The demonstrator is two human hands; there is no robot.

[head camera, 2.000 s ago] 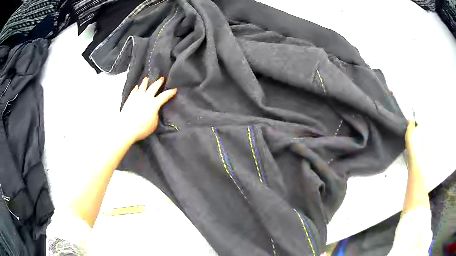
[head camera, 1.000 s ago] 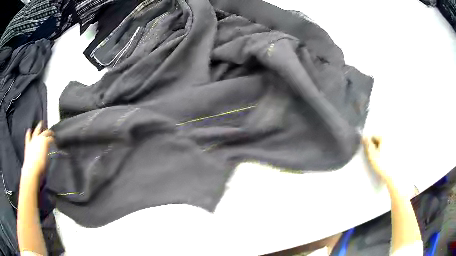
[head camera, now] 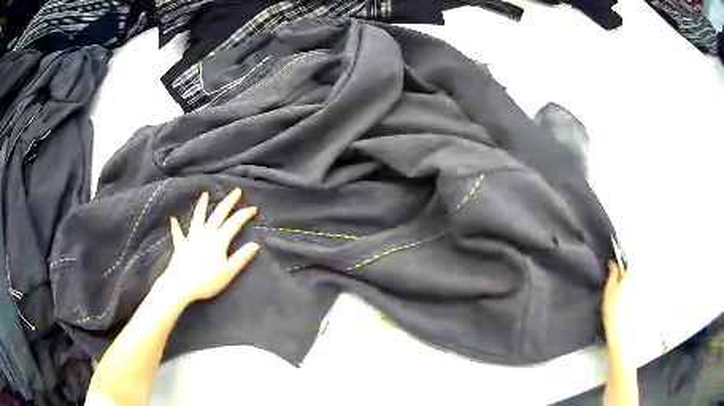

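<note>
A large dark grey knit garment (head camera: 349,230) lies spread and folded on the white table, with yellow and bluish stitched seam lines across it. My left hand (head camera: 208,252) lies flat on its left part, fingers spread, holding nothing. My right hand (head camera: 614,289) is small in view at the garment's right edge, fingers closed. A small silvery pointed tip, which looks like thread snips (head camera: 618,253), sticks up from it; the handle is hidden. Whether these fingers also pinch the cloth is unclear.
More grey garments (head camera: 55,158) with a pale cord or zip hang at the left. Black and white striped pieces (head camera: 87,20) lie along the far edge of the white table (head camera: 667,143). Dark cloth shows below the table's near right edge.
The garment was swung leftward, then settled with its folds rearranged. My left hand moved to the far left, then back right onto the cloth. My right hand moved left and lower.
</note>
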